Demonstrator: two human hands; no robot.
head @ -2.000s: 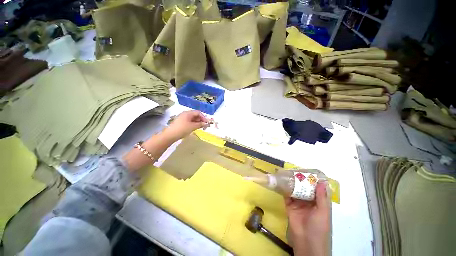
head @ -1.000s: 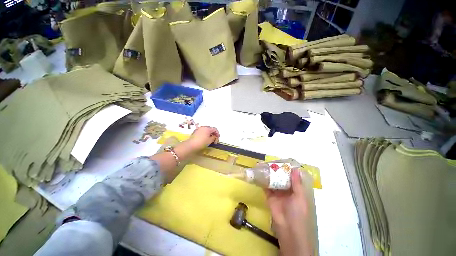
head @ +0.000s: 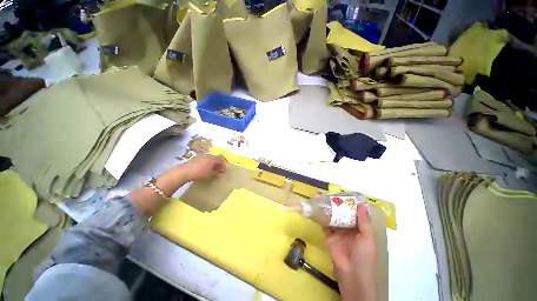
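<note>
My right hand point(head: 351, 244) holds a clear glue bottle point(head: 341, 210) with a white label, tilted with its nozzle pointing left above the panel. My left hand point(head: 206, 168) is at the left end of the yellow bar point(head: 238, 159), fingers curled; whether it holds a small piece is hidden. The bar has a black strip and lies along the far edge of the khaki bag panel point(head: 203, 197). Yellow lining point(head: 235, 226) covers the near part. Small metal pieces point(head: 265, 161) sit at the bar's far edge. More loose pieces point(head: 199, 144) lie beyond my left hand.
A dark-headed hammer point(head: 296, 254) lies on the lining. A blue bin point(head: 226, 119) of metal pieces stands behind. A black cloth point(head: 356, 147) is at back right. Panel stacks flank left point(head: 65, 126) and right point(head: 500, 235). Part-made bags point(head: 259, 53) and folded bodies point(head: 412, 79) stand behind.
My left hand reached to loose pieces beside the bin, came to the bar near its black strip, and is now further left at the bar's end. My right hand still holds the bottle.
</note>
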